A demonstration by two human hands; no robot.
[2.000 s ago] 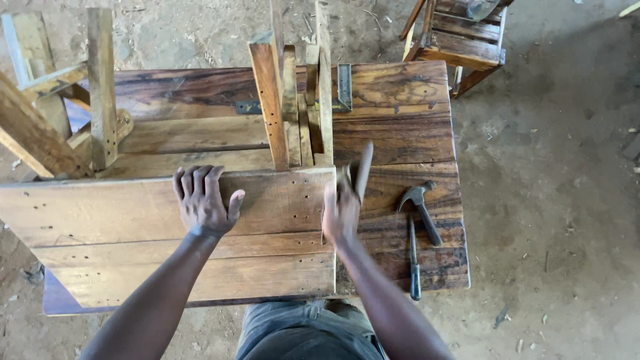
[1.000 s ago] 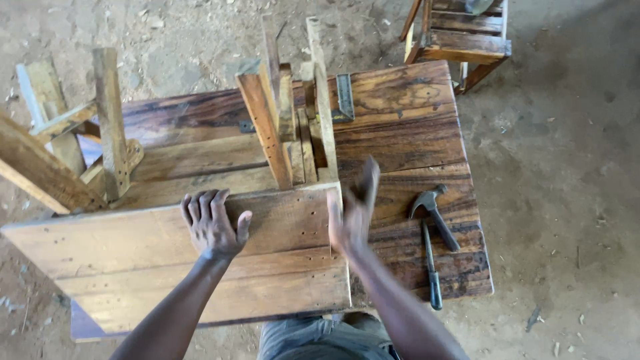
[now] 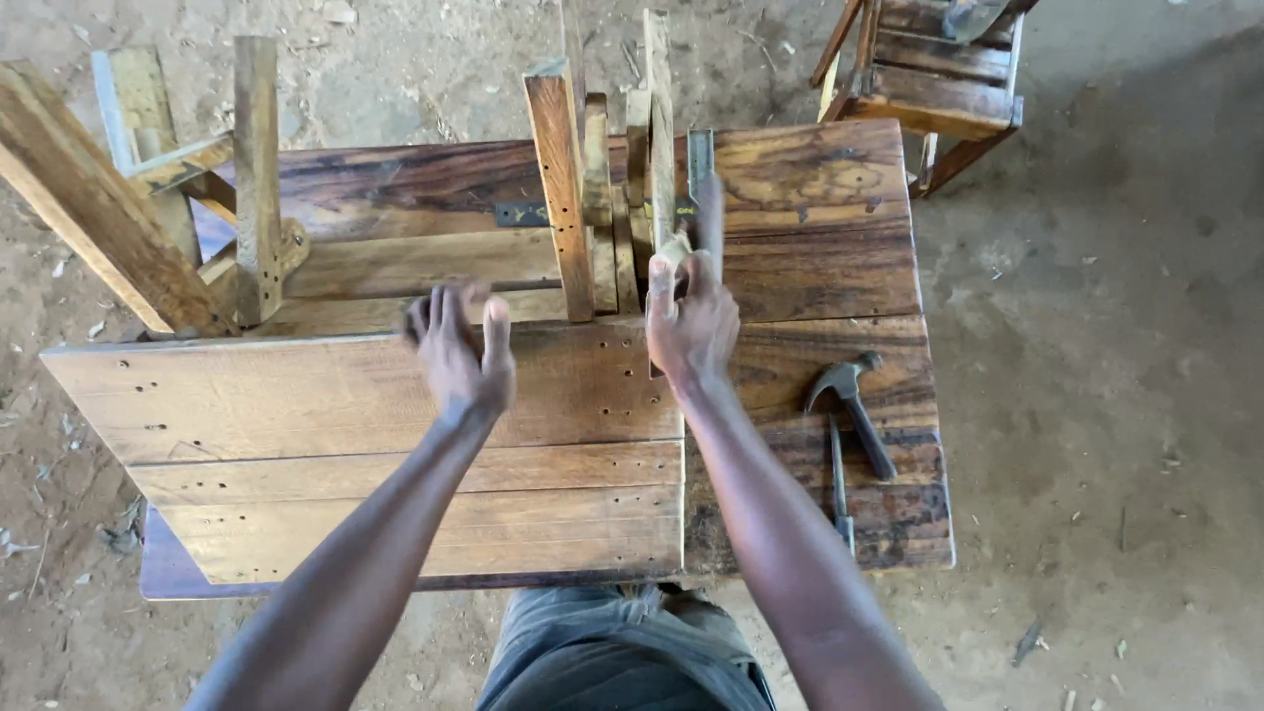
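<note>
A wooden piece of furniture lies on its side, its plank panel [image 3: 395, 395] facing up toward me and dotted with nail holes. My left hand [image 3: 464, 346], blurred, is over the panel's far edge with its fingers somewhat apart and nothing visible in it. My right hand [image 3: 691, 316] is at the panel's right corner, closed around a long, narrow flat tool [image 3: 711, 232] that is too blurred to name. Beside that hand stands an upright wooden leg [image 3: 660, 128]. Another leg [image 3: 561, 188] with nail holes rises between my hands.
Underneath is a dark wooden table [image 3: 820, 267]. On its right side lie a claw hammer [image 3: 857, 415] and a slim tool [image 3: 841, 494]. A metal square [image 3: 700, 158] lies near the far edge. More legs [image 3: 257, 178] rise at left. A slatted wooden chair [image 3: 933, 84] stands beyond.
My left hand, flat on the panel near its far edge before, now looks blurred and shifted at that edge. My right hand keeps the narrow tool at the right edge, now nearer the corner.
</note>
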